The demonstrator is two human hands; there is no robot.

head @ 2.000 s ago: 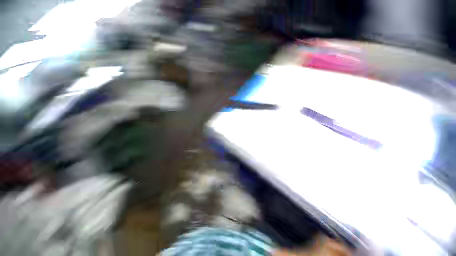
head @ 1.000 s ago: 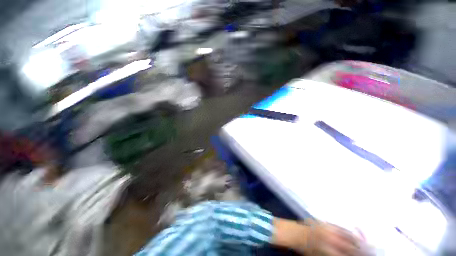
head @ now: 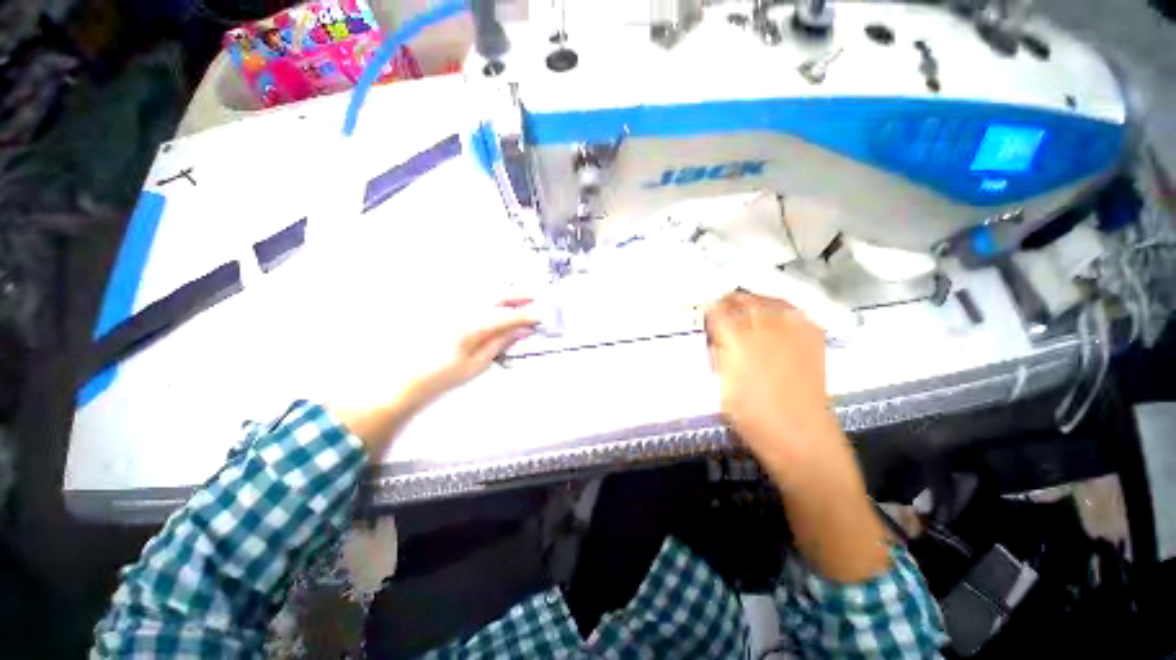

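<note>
A white sewing machine [head: 825, 168] with a blue band and "JACK" lettering stands over the white table. My left hand [head: 484, 346] lies just below the presser foot [head: 568, 245], fingertips at the end of a thin dark line or edge [head: 606, 343]. My right hand [head: 767, 355] is bent down over the right part of that line, its fingertips partly hidden. White glare hides whether either hand grips cloth. Dark strips [head: 174, 313] lie on the left of the table, and another dark strip [head: 413, 172] lies left of the needle.
White scraps [head: 890, 262] lie right of the needle. A blue tape [head: 133, 271] runs along the left table edge. A pink patterned packet [head: 316, 52] and a curved blue tube [head: 387, 58] are behind. A graduated strip [head: 568, 467] follows the front edge.
The view has swung from the floor and the table's left end to the machine. Both hands now show at the needle area; earlier only one blurred hand showed at the front edge.
</note>
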